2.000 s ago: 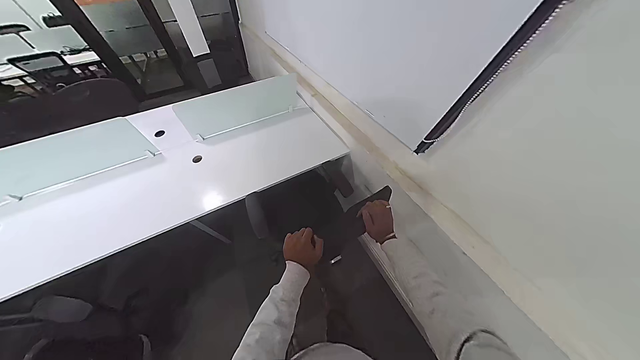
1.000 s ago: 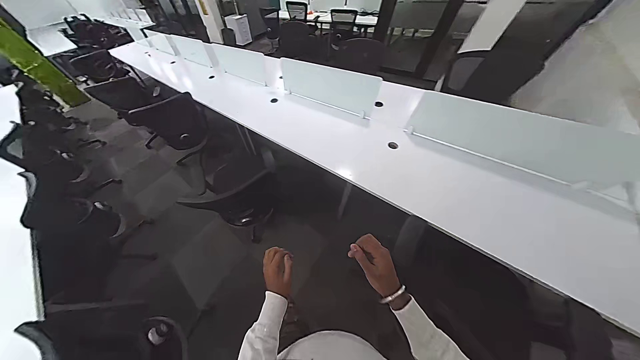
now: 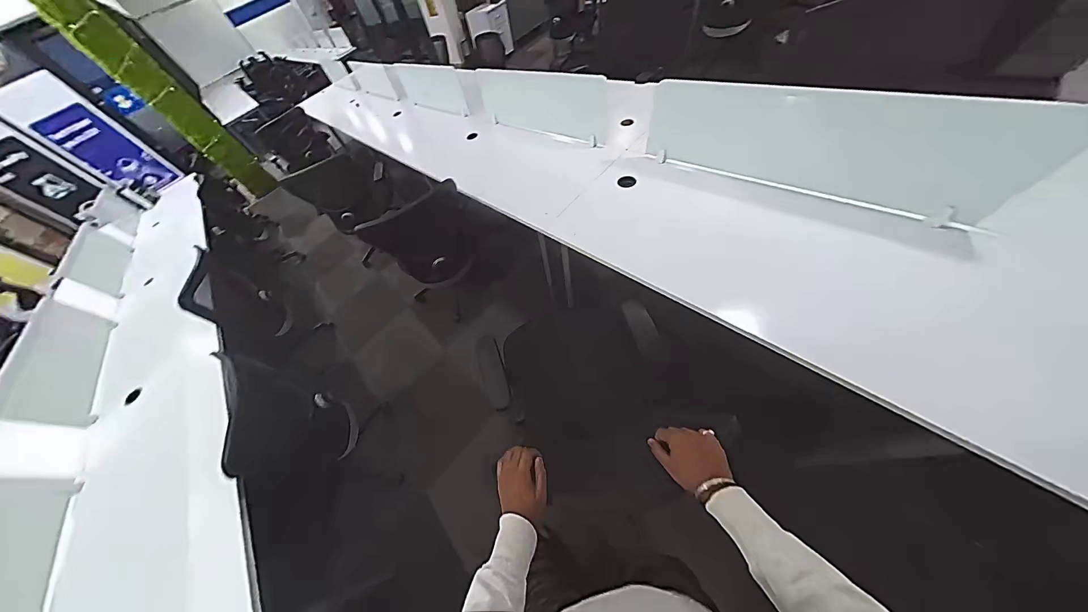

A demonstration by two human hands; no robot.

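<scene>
A dark office chair (image 3: 569, 365) stands directly in front of me, its two armrests pointing away from me. At the near left corner of its backrest is my left hand (image 3: 521, 484), fingers curled down over the dark edge. My right hand (image 3: 693, 459), with a band at the wrist, is closed on the right side of the same backrest. The backrest is very dark, so its outline and the fingertips are partly hidden. Right of the chair runs a long white desk (image 3: 739, 263) with frosted glass dividers (image 3: 816, 153).
More dark office chairs (image 3: 425, 229) stand along the long desk. To the left, another white desk row (image 3: 161, 425) has a mesh-backed chair (image 3: 280, 416) beside it. Carpet tiles (image 3: 391, 348) cover the aisle between the rows. A green pillar (image 3: 161, 93) rises at the far left.
The view has swung far to the left since the first frame. A second ago both hands were raised with no chair visible in them; now they are on a chair's backrest.
</scene>
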